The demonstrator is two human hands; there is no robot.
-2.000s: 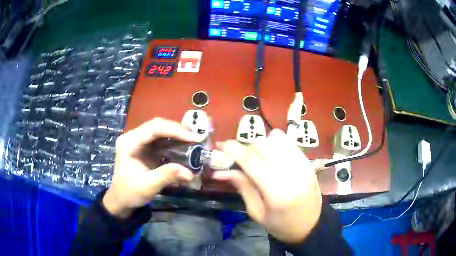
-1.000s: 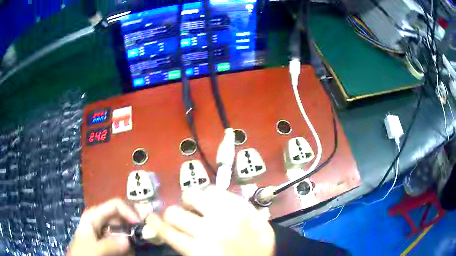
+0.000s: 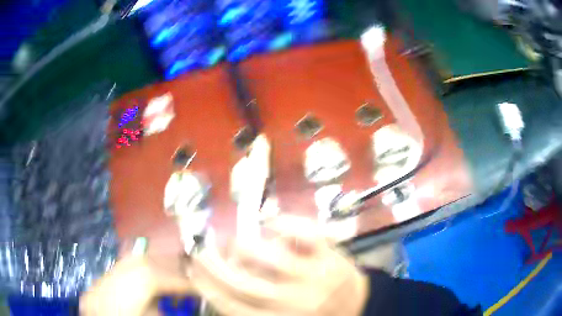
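Note:
The whole view is blurred. The red-brown test box (image 3: 280, 77) lies in front of me. My right hand (image 3: 289, 265) is over its front edge, fingers pointing left, near a pale plug (image 3: 252, 179) on a black cord. My left hand (image 3: 126, 287) is low at the box's front left corner, cut by the lower edge. A small greenish-white spot shows above it. Blur hides what either hand holds. A white USB cable (image 3: 394, 99) curves down the right side to a plug in a front-row socket (image 3: 339, 203).
The blister tray (image 3: 58, 203) is left of the box. The blue-lit display (image 3: 237, 28) is behind it. A white wall adapter (image 3: 510, 120) lies on the bench at right, with a green mat board (image 3: 487, 46) behind it. A red stool (image 3: 533, 228) stands on the blue floor.
The view has shifted and tilted. The pale plug on the black cord now hangs further left over the box. The hands stay low at the front, and the dark cylinder seen between them earlier cannot be made out.

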